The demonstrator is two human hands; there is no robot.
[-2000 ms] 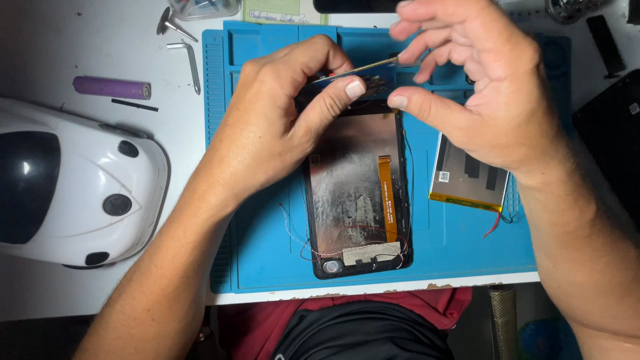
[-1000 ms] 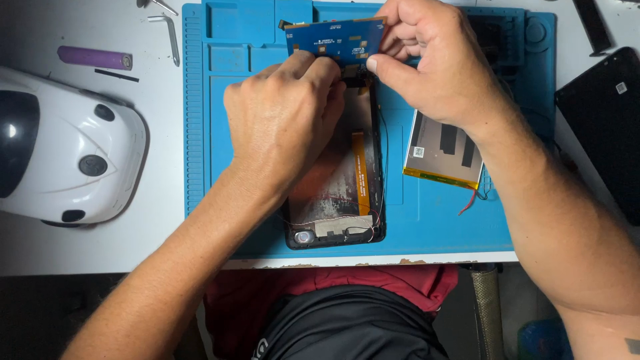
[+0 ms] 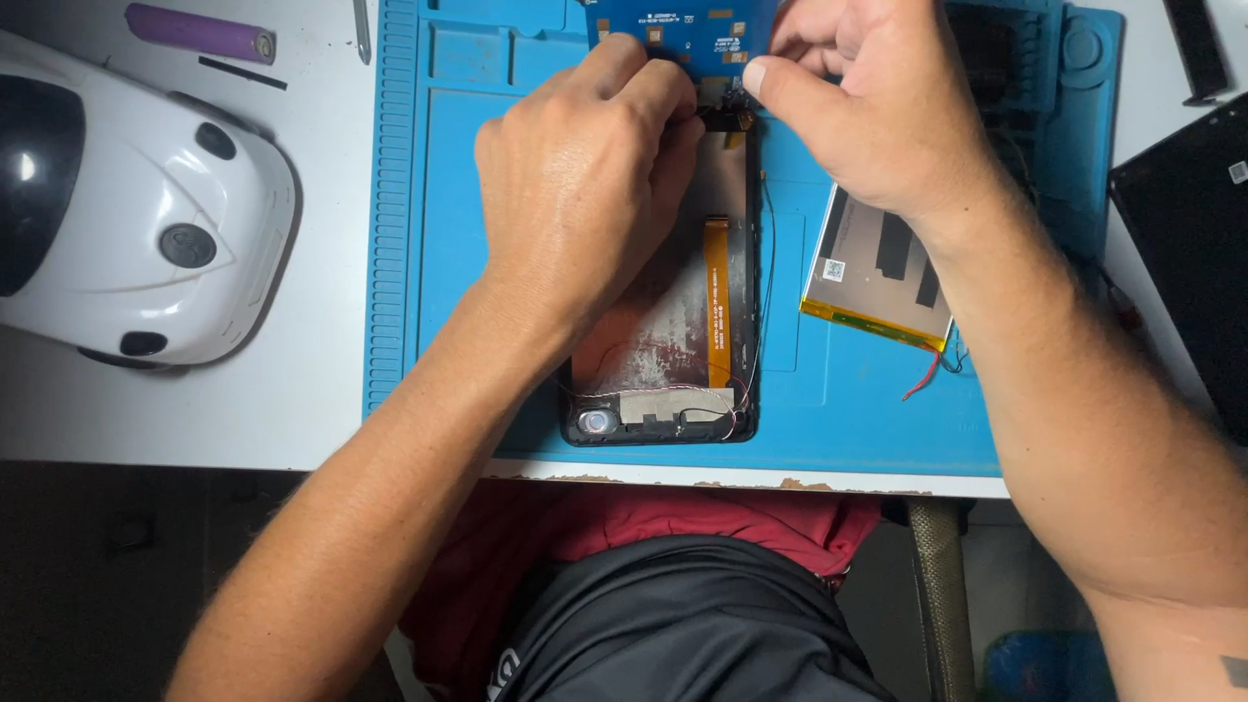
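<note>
A blue circuit board [image 3: 682,39] stands tilted up at the top end of an opened tablet's screen and frame [image 3: 663,302], partly cut off by the view's edge. My right hand [image 3: 868,107] pinches the board's right edge between thumb and fingers. At its lower left edge is my left hand [image 3: 585,175], fingers bent against the board and frame; whether they grip anything is hidden. An orange flex cable [image 3: 718,302] runs along the frame's bare metal back. Thin wires and a round metallic part [image 3: 597,421] lie at its lower end.
Below my right wrist, a flat battery pack [image 3: 868,263] with red and black leads rests on the blue silicone work mat [image 3: 468,390]. A white toy car [image 3: 146,214] and a purple cylindrical cell [image 3: 202,32] are at left; a black panel [image 3: 1189,244] lies at right.
The board, seen nearly edge-on two seconds ago, now shows its blue face. My right hand, whose fingers were spread apart, has closed on the board's edge. The view has shifted somewhat.
</note>
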